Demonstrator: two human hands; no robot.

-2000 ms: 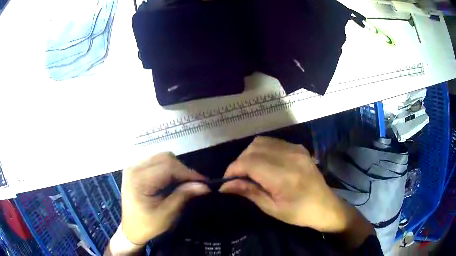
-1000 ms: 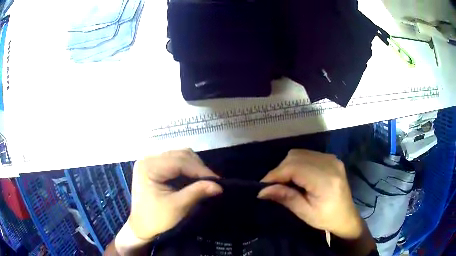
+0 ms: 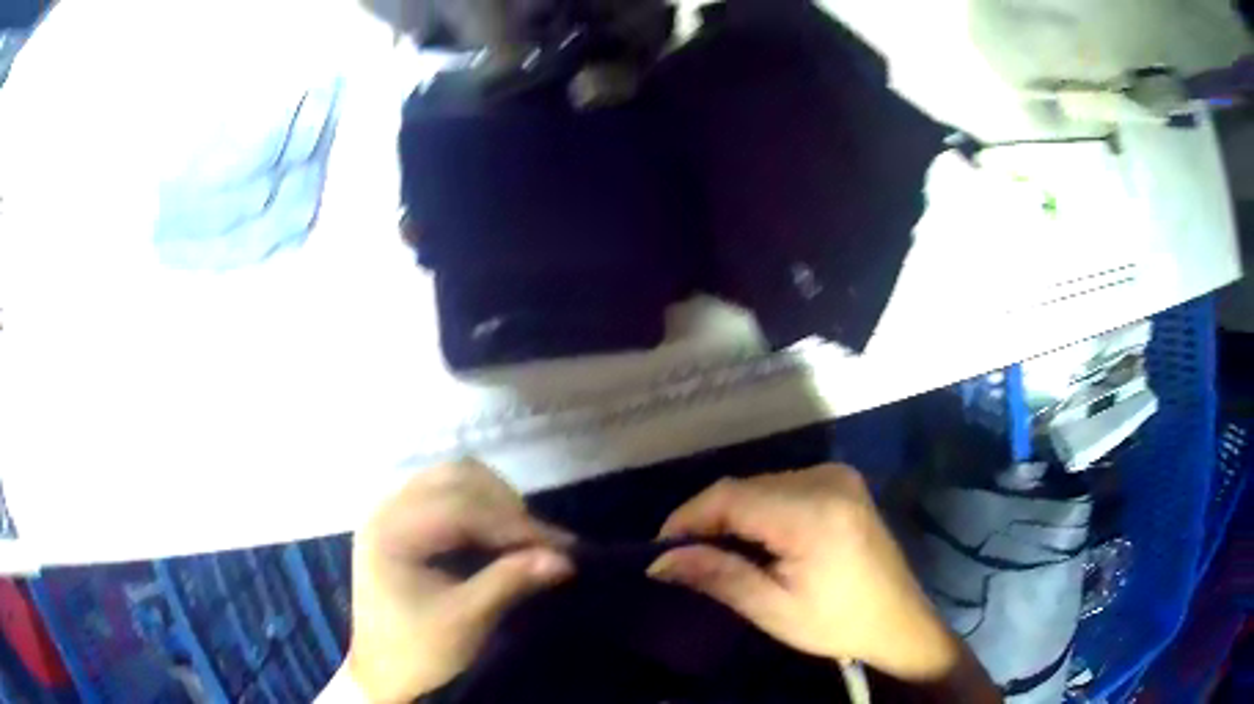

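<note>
My left hand (image 3: pixel 447 578) and my right hand (image 3: pixel 798 571) pinch a dark fabric piece (image 3: pixel 612 553) between thumbs and fingers at my lap, below the table's front edge. The piece is hard to tell from the dark clothing behind it. Dark pocket pieces or flaps (image 3: pixel 550 234) lie in a stack on the white table (image 3: pixel 110 413), with small pale marks near their lower edges. The dark presser foot area (image 3: pixel 598 83) shows blurred at the top, above the stack.
Grey-blue pocket pieces (image 3: pixel 248 200) lie at the table's left. A blurred ruler (image 3: pixel 619 410) runs along the front. Green-handled snips (image 3: pixel 1048 202) lie right of the dark stack. Blue crates (image 3: pixel 1176 468) stand below, with a grey fabric bundle (image 3: pixel 1025 578) and white packets (image 3: pixel 1100 399) at the right.
The view has shifted, so the table sits lower in the picture and the presser foot area shows at the top. Both hands still pinch the dark piece, slightly closer together than a second ago.
</note>
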